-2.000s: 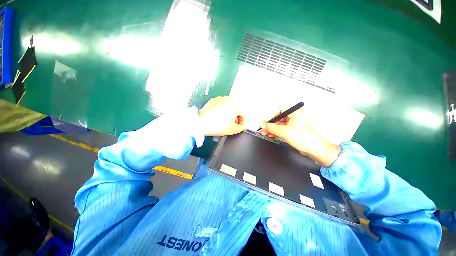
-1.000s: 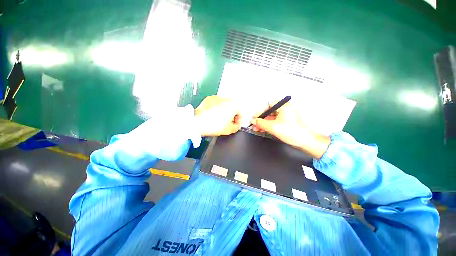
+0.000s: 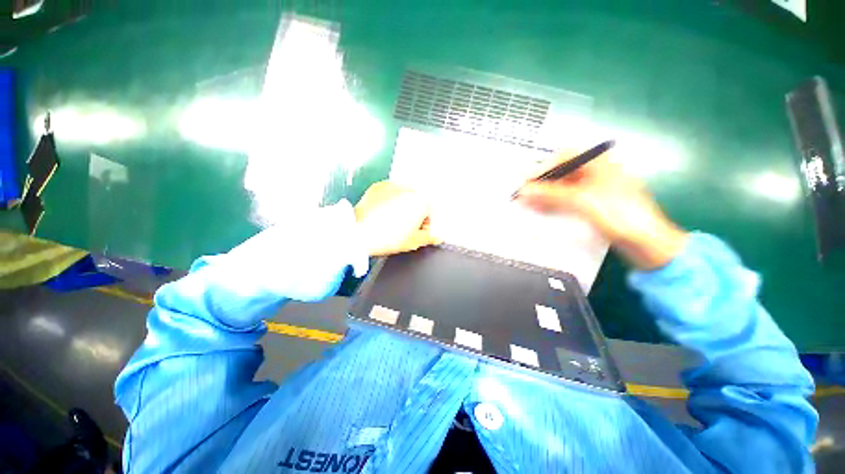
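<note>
A dark cover point(image 3: 482, 301) with white squares on its inner face lies tilted against my smock at the table edge. My left hand point(image 3: 394, 220) rests at its upper left corner, with fingertips on the cover's edge; glare hides whether they pinch anything. My right hand point(image 3: 598, 199), blurred, holds a slim black tool point(image 3: 579, 162) above the white sheet point(image 3: 482, 190), off the cover. The tool points down and left. I cannot see any piece at its tip. A sheet with a grid of dark slots point(image 3: 477, 106) lies beyond the white sheet.
Glaring clear film point(image 3: 301, 120) lies at left on the green table point(image 3: 686, 56). A dark strip in film point(image 3: 817, 167) lies at far right. Black pieces with pale edges point(image 3: 39, 176) and a blue tray point(image 3: 9, 139) are at far left. Grey floor shows past the table edge.
My right hand with the black tool has lifted off the cover's upper edge and moved right and away from me, uncovering the cover's right side. My left hand stays at the corner.
</note>
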